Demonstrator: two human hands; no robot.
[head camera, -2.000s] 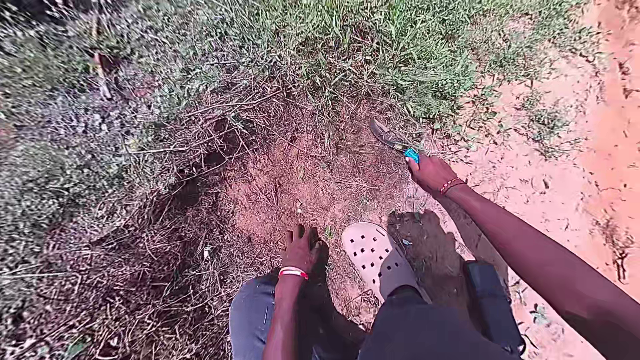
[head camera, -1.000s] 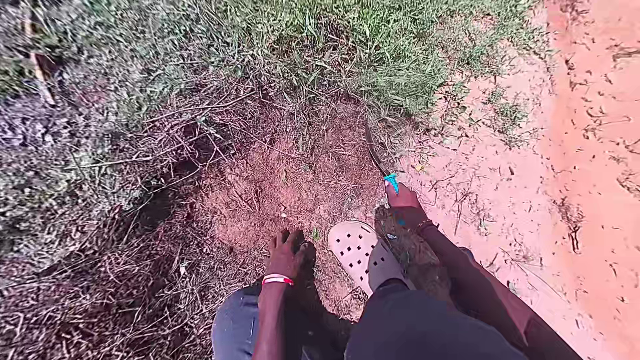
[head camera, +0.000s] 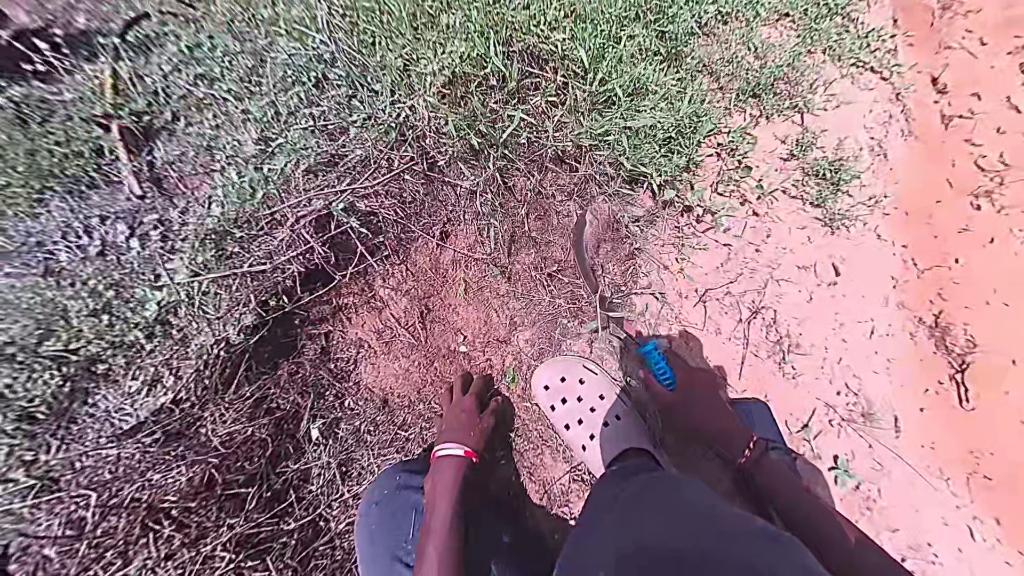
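Note:
My right hand (head camera: 694, 400) is closed around the blue handle of a sickle (head camera: 588, 268), just right of my shoe. Its dark, narrow curved blade points up and slightly left over dry grass litter and soil. My left hand (head camera: 468, 412) hangs by my left knee, over or on the reddish soil (head camera: 416, 320); its fingers are slightly spread, with nothing seen in them. Whether it touches the ground cannot be told. Between my hands is a pale perforated clog (head camera: 580, 404) on my foot.
Green grass (head camera: 560, 88) grows beyond the sickle. Dry cut stems and twigs (head camera: 184, 480) cover the ground at left and lower left. Pale sandy ground (head camera: 808, 304) lies at right, with an orange dirt strip (head camera: 960, 240) along the far right.
My right hand has come down and back beside my shoe with the sickle, whose blade now points more upward in view. My left hand stays near my left knee.

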